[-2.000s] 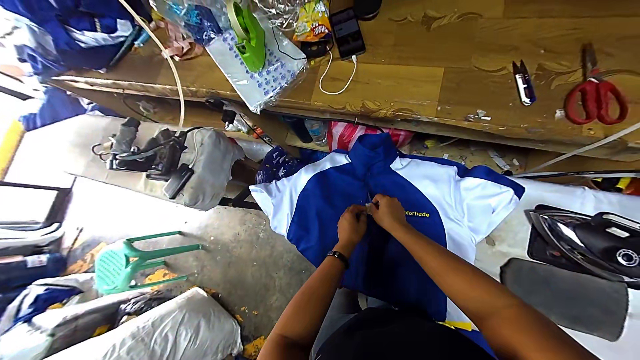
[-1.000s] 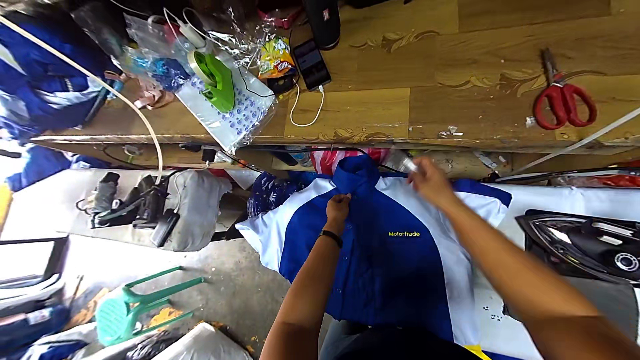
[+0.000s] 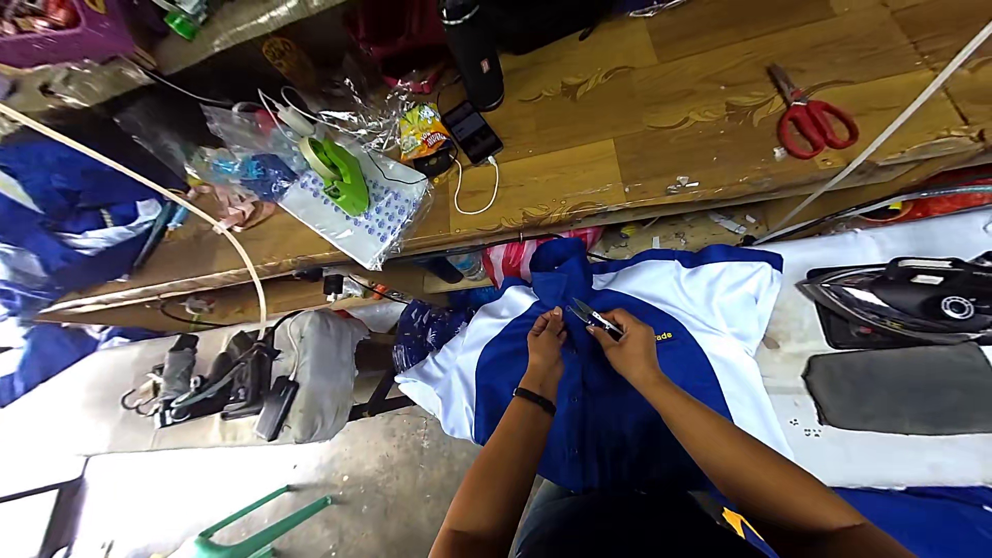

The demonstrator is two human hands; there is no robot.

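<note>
A blue and white collared shirt (image 3: 597,403) lies spread in front of me, its collar away from me. My right hand (image 3: 628,341) holds small thread snips (image 3: 594,318), blades pointing toward the button placket below the collar. My left hand (image 3: 547,337), with a dark band on its wrist, pinches at the placket just left of the blade tips. Whether a thread or a bit of cloth is between its fingers is too small to tell.
Behind the shirt runs a wooden shelf with red-handled scissors (image 3: 816,124), a phone (image 3: 472,133) and a green tape dispenser (image 3: 344,178). An iron (image 3: 907,298) rests at the right above a grey pad (image 3: 903,387). A green plastic stool (image 3: 263,531) stands lower left.
My right hand, near the shirt's collar and shoulder a second ago, is now back at the placket with the snips, which lay on the shelf two seconds ago. My left hand stays at the placket.
</note>
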